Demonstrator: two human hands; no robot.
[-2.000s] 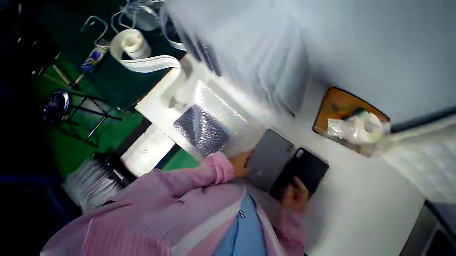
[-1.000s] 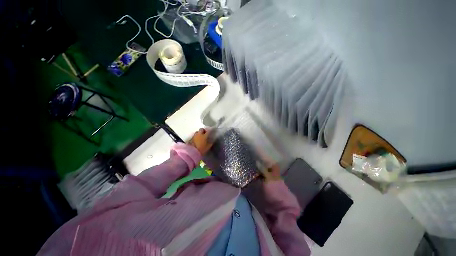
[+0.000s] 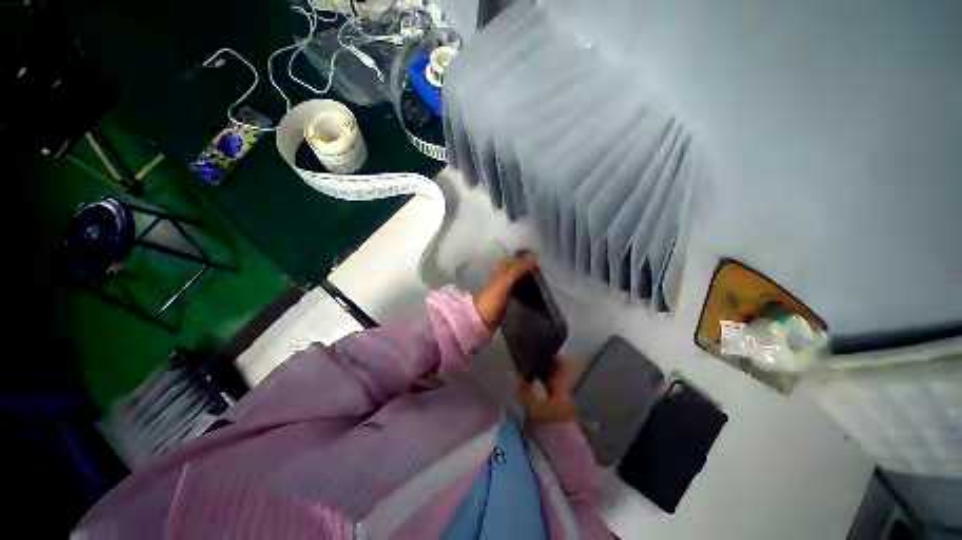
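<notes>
A dark flat device (image 3: 534, 325) is held tilted between my two hands over the white bench. My left hand (image 3: 508, 281) grips its upper end, beside a blurred clear bubble bag (image 3: 514, 238). My right hand (image 3: 547, 397) holds its lower end. A grey device (image 3: 618, 399) and a black device (image 3: 673, 447) lie side by side on the bench, right of my right hand. The label strip (image 3: 371, 186) curls from the label roll (image 3: 335, 139) on the dark green table onto the bench.
A row of translucent sleeves (image 3: 591, 158) stands at the back. A brown tray (image 3: 728, 287) holds a tape roll in plastic. White cables (image 3: 338, 53), a blue reel (image 3: 427, 87) and a patterned phone (image 3: 228, 148) lie on the green table. A stool (image 3: 100, 237) stands left.
The shiny bubble-covered item between my hands has given way to a dark device with a smooth surface. My left hand has moved right and slightly up. The view has shifted a little.
</notes>
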